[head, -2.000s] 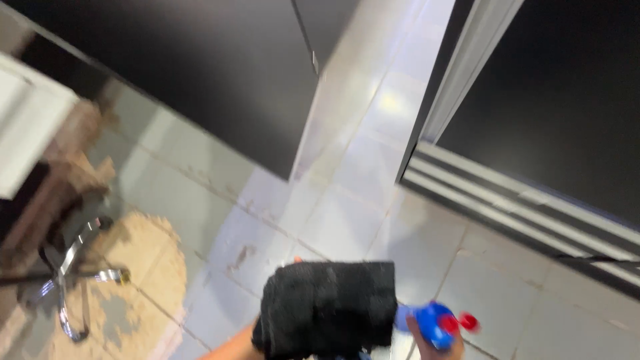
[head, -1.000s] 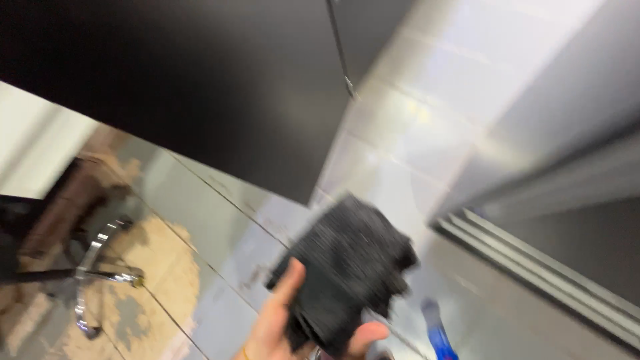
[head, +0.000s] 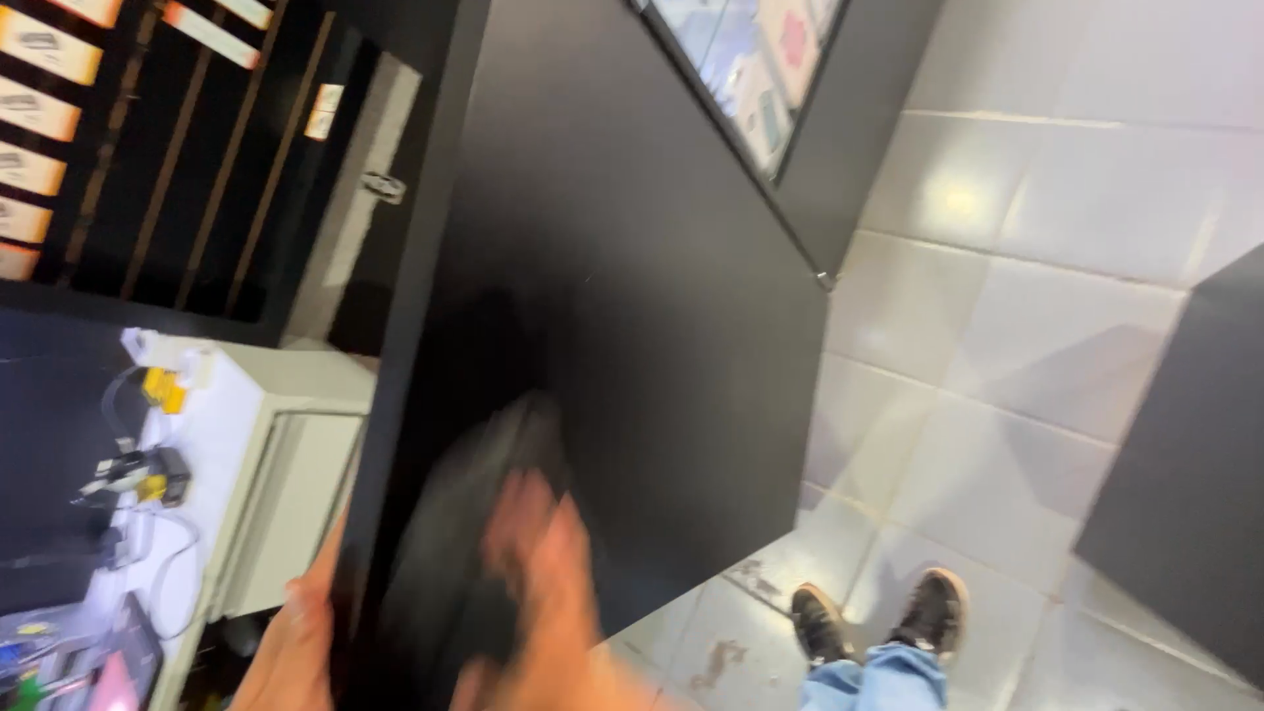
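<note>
My right hand (head: 543, 573) is blurred and presses a dark cloth (head: 464, 523) against the broad face of a black panel (head: 632, 326). The cloth blends into the black surface, so its edges are hard to make out. At the panel's left edge, low in the view, my left hand (head: 296, 642) is against its far side; its fingers are partly hidden behind the edge, and I see nothing held in it.
Left stand a white desk (head: 212, 434) with cables and small devices, and a black rack (head: 197, 178) with tags. A glass-fronted section (head: 760, 79) adjoins the panel above. Another dark panel (head: 1195, 474) stands right, over floor tiles (head: 997, 326); my shoes (head: 928, 612) are below.
The cloth, earlier above the floor in my hand, is now on the black panel. The blue bottle with red parts is out of view. The view has swung a good deal.
</note>
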